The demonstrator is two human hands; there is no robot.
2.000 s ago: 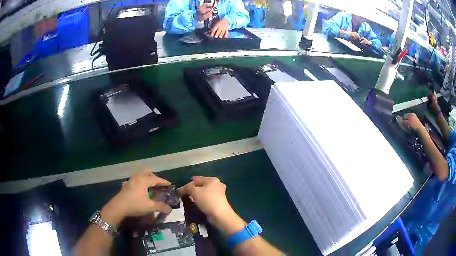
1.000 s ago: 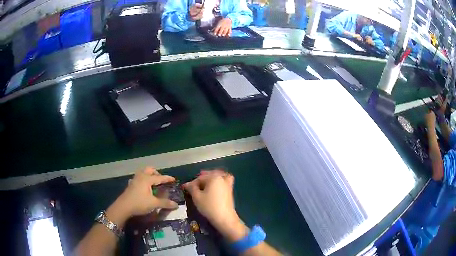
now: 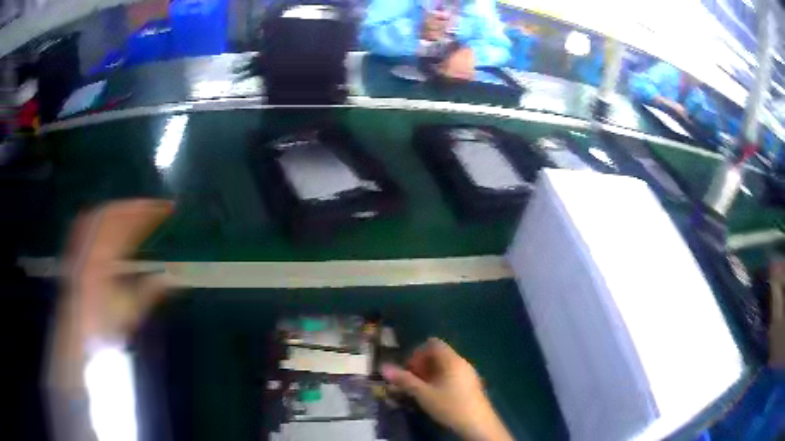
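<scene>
A device body with a circuit board and green patch (image 3: 331, 413) lies in a dark tray at the bottom centre. A circuit board with a green patch (image 3: 323, 332) lies just above it. My right hand (image 3: 437, 383) is at the right edge of these, thumb and fingertips close together; whether it grips something small is hidden. My left hand (image 3: 116, 258) is blurred, raised at the left with thumb and fingers apart, and looks empty. Below it is another device with a bright white surface (image 3: 112, 392).
A tall white tray stack (image 3: 633, 284) stands at the right. A pale rail (image 3: 344, 273) crosses the bench. Beyond it, devices in black trays (image 3: 318, 172) lie on green. Workers in blue sleeves (image 3: 394, 30) are across the bench; another person's arm shows at the right edge.
My left hand has let go of the small board and moved left. The board now lies above the device body. The camera view has shifted left, and my right hand is slightly lower.
</scene>
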